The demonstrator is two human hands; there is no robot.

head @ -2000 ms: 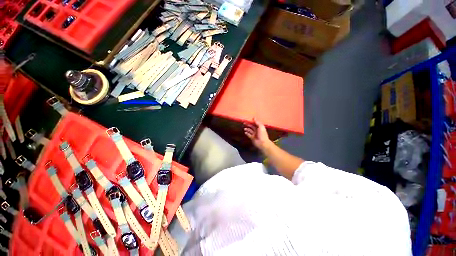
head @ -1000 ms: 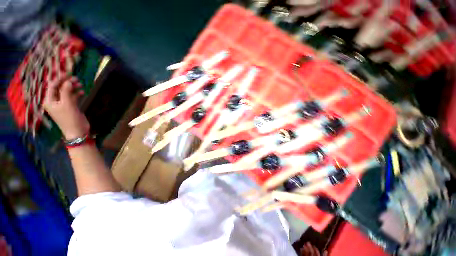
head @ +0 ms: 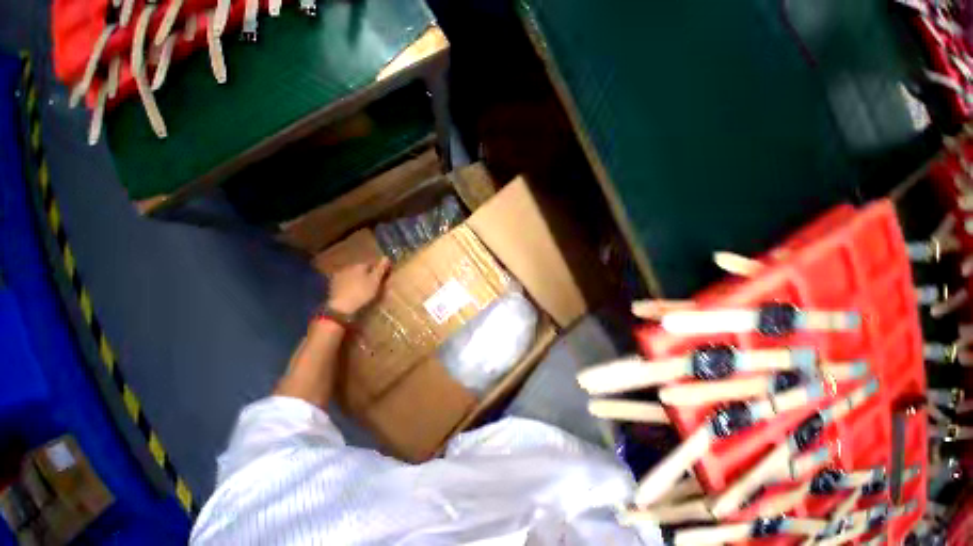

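An open cardboard box (head: 400,400) stands low in front of me, beside the benches. Its flaps are spread, and a white label is on one brown face. A clear plastic-wrapped pack (head: 491,343) lies at its near right side, and grey wrapped packs (head: 421,229) show at its far side. My left hand (head: 359,286), with a red band at the wrist, has its fingers curled on the box's cardboard at the left edge. The fingertips are partly hidden. My right hand is not in view.
A red watch tray (head: 877,272) with several strapped watches (head: 715,363) lies at right, straps overhanging its edge. Green benches (head: 683,128) flank the box. Another red tray (head: 75,32) with straps is top left. Yellow-black floor tape (head: 96,331) runs left.
The view has swung left and down to the box. My left hand has moved from near the straps on the far left tray down to the box's cardboard. My right hand has left the view.
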